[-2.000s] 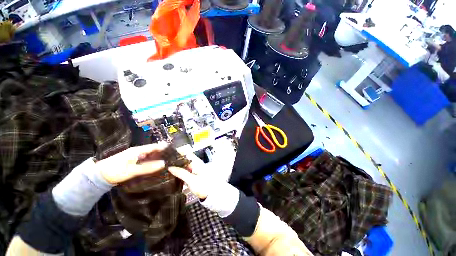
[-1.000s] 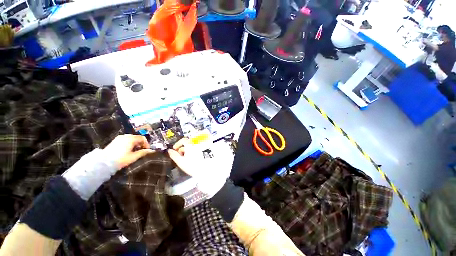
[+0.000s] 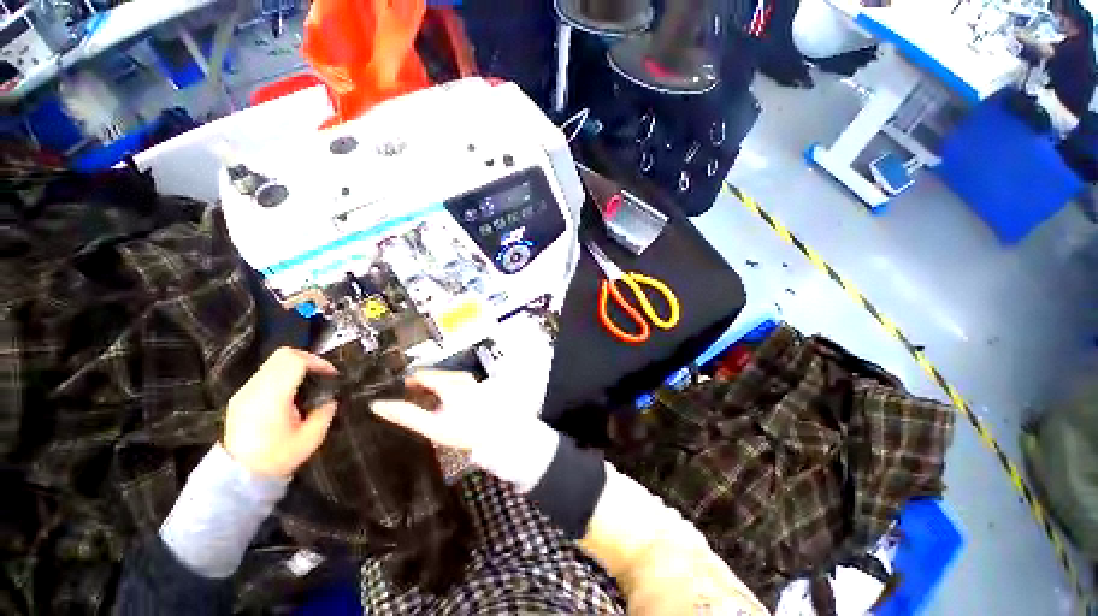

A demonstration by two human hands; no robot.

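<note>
A dark plaid garment piece (image 3: 373, 463) hangs from the needle area of the white overlock machine (image 3: 397, 157) over its front edge. My left hand (image 3: 275, 415) is at the cloth's left side, thumb and fingers curled on its edge just in front of the presser foot. My right hand (image 3: 452, 412) lies on the cloth's right side, fingertips on it below the needle area. The cloth's upper edge reaches the presser foot (image 3: 367, 319); whether it lies under the foot cannot be told.
A plaid heap (image 3: 108, 361) fills the left. Orange-and-yellow scissors (image 3: 636, 303) and a small clear box (image 3: 633, 221) lie on the black surface at right. Another plaid heap (image 3: 783, 469) lies over a blue bin (image 3: 927, 554). An orange bag (image 3: 361, 54) hangs behind the machine.
The view has shifted, so the machine sits higher and further left. My left hand has moved down and left along the cloth. The cloth's upper edge now reaches the needle area.
</note>
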